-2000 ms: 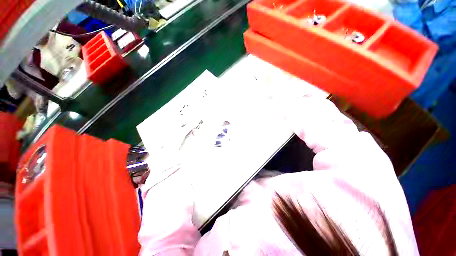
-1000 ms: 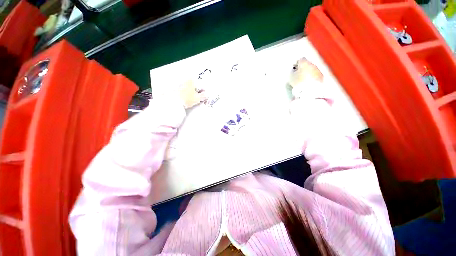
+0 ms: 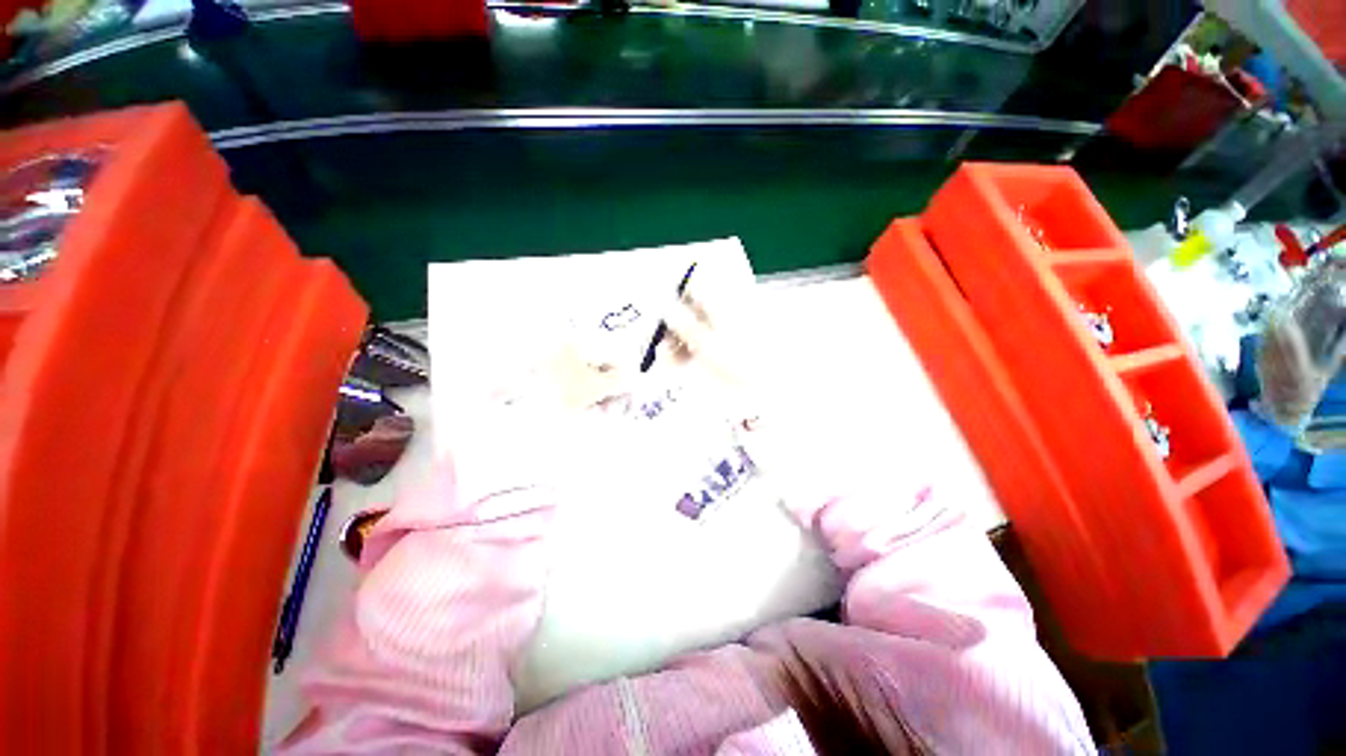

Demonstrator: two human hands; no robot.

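Observation:
The white work sheet [image 3: 487, 325] lies in front of me with small dark-and-silver parts [image 3: 620, 318] near its top and a cluster of small purplish-dark parts [image 3: 718, 485] lower right. My right hand [image 3: 706, 347], washed out by glare, holds a thin black tool, perhaps tweezers [image 3: 654, 344], slanting over the sheet. My left hand [image 3: 591, 384] is on the sheet just left of it, its fingers near a few tiny parts [image 3: 657, 402]. Glare hides whether the left fingers grip anything.
Orange-red foam trays stand stacked at left [image 3: 222, 369] and right [image 3: 1033, 428]; the right tray's pockets hold shiny parts. A blue-black pen [image 3: 303, 576] and dark shiny packets [image 3: 369, 440] lie beside the left stack. A dark green conveyor [image 3: 591, 192] runs behind. Another person's hand [image 3: 1292, 369] shows far right.
The view has turned and levelled. My right hand has come in from the sheet's right side to beside my left hand, and the black tool now shows in it.

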